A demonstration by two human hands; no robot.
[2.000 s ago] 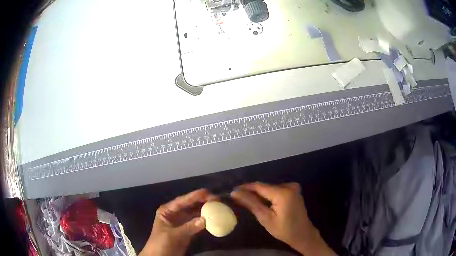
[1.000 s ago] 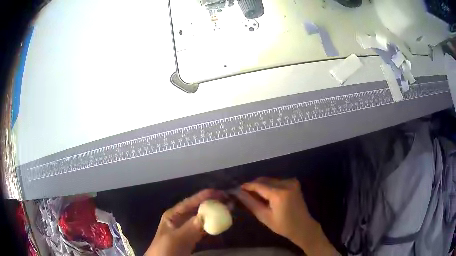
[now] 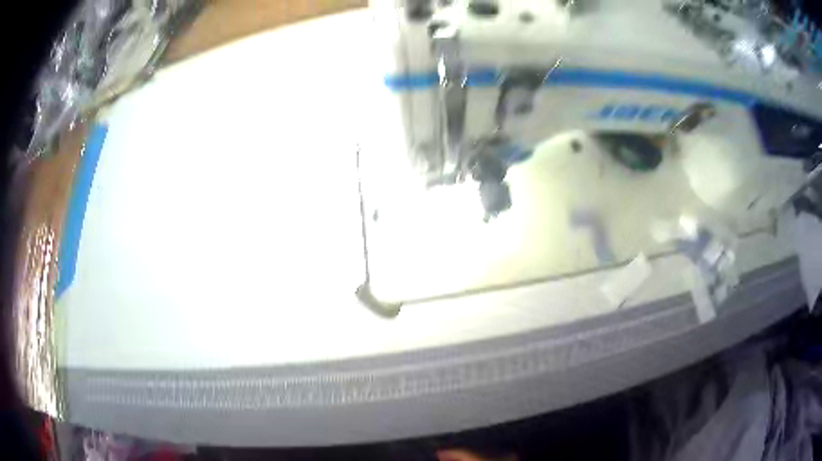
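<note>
The white sewing machine point(image 3: 577, 99) with a blue stripe and blue lettering stands at the top, blurred. Its needle area point(image 3: 451, 171) is over the pale machine bed. The white table point(image 3: 216, 243) has a grey front edge with a ruler point(image 3: 342, 387). A small blurred piece of one hand point(image 3: 473, 455) shows at the bottom edge; I cannot tell which hand it is. The rest of my hands is out of the picture. The pale round item is not in view.
Fabric scraps point(image 3: 707, 266) lie at the right of the table. Grey fabric point(image 3: 739, 405) hangs below the right edge. Shiny clear plastic point(image 3: 90, 72) is at the top left. A little red and white material point(image 3: 135, 447) shows at the bottom left.
The view has tilted up, so the table and scraps sit lower and the machine head shows. The hands and round item have dropped out of the picture, except for a sliver of hand.
</note>
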